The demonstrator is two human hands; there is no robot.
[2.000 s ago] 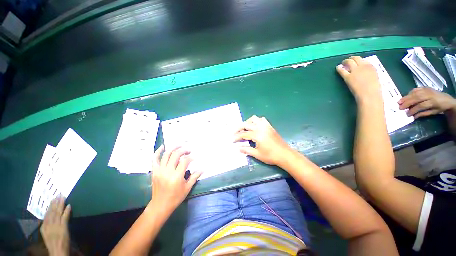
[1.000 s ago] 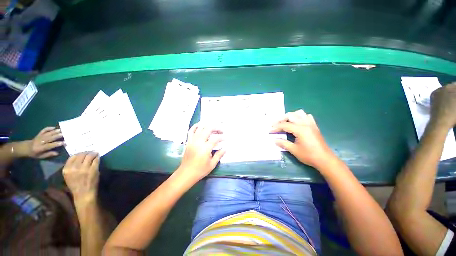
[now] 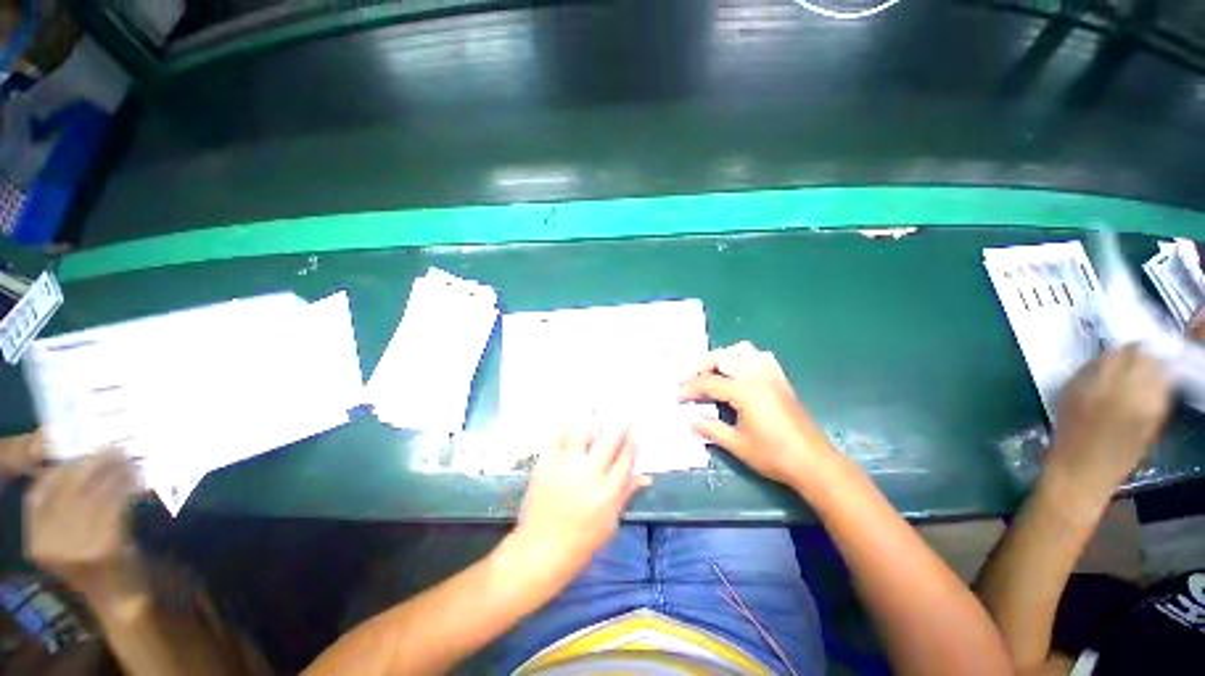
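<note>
A white sheet (image 3: 582,357) with faint print lies on the green worktop in front of me. My left hand (image 3: 582,482) lies on its lower middle, fingers slightly spread and pressing down, not gripping. My right hand (image 3: 747,403) has its thumb and fingers bent onto the sheet's right side. A lower part of the sheet seems folded up under my fingers, but glare hides the crease. A pile of narrower white papers (image 3: 436,350) lies just left of the sheet, a small gap apart.
At the left a neighbour's hands hold a large printed sheet (image 3: 198,383). At the right another person's hand is by printed sheets (image 3: 1044,310) and a blurred raised paper; a small folded bundle (image 3: 1173,277) lies beyond. A bright green strip (image 3: 595,215) edges the dark belt.
My left hand has moved right from the sheet's left side to its lower middle. My right hand stays at the right side. The left neighbour's sheet is more spread out; the right neighbour's paper is lifted.
</note>
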